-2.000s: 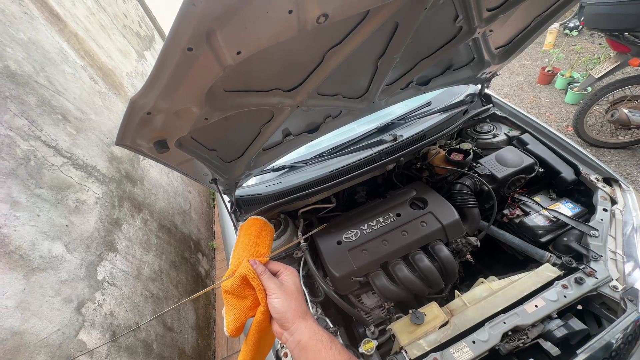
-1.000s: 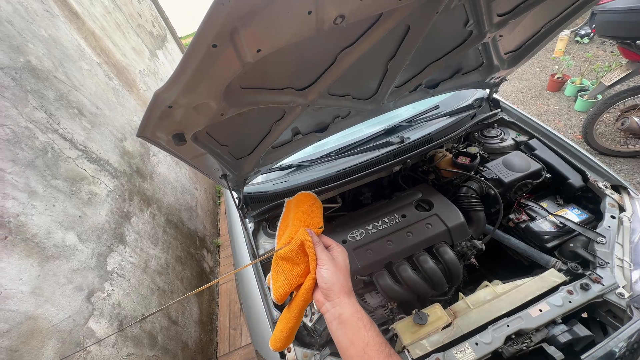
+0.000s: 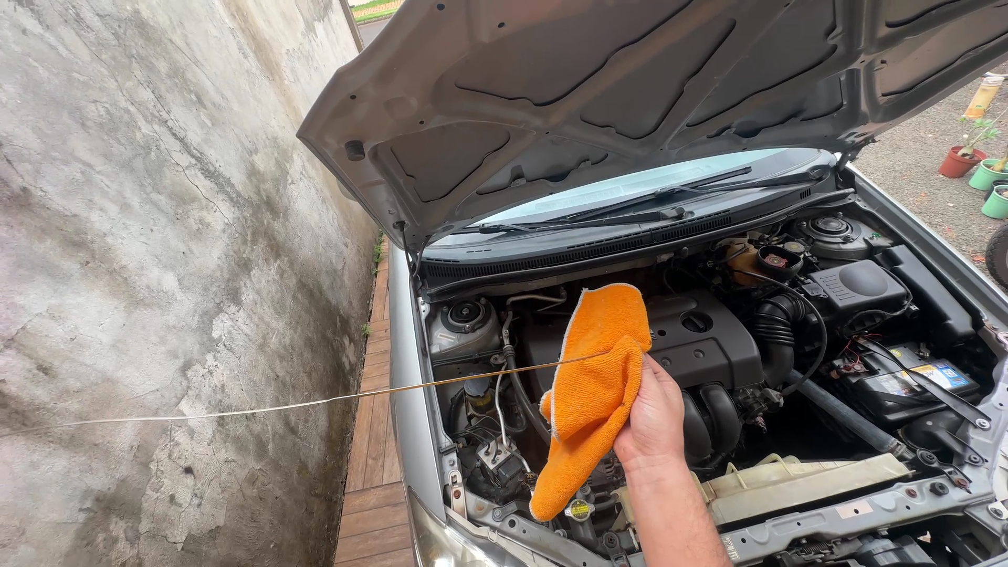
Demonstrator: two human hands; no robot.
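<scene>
In the head view, my right hand (image 3: 655,417) holds an orange microfiber cloth (image 3: 592,394) bunched in its fingers, above the engine bay of a grey car. A long thin dipstick (image 3: 465,378) runs from the left edge of the view across to the cloth, its end lying against the orange fabric. Behind the cloth is the dark plastic engine cover (image 3: 701,339), with an oil filler cap (image 3: 696,321) on it. My left hand is out of view.
The raised hood (image 3: 598,87) spans the top. A stained concrete wall (image 3: 173,236) stands close on the left, beside a strip of brown floor tiles (image 3: 374,465). A battery (image 3: 913,382) sits at the right of the bay. Potted plants (image 3: 961,161) stand beyond the car.
The cloth and my right hand have moved to the right over the engine, now covering much of the cover's lettering. The view has shifted somewhat to the left.
</scene>
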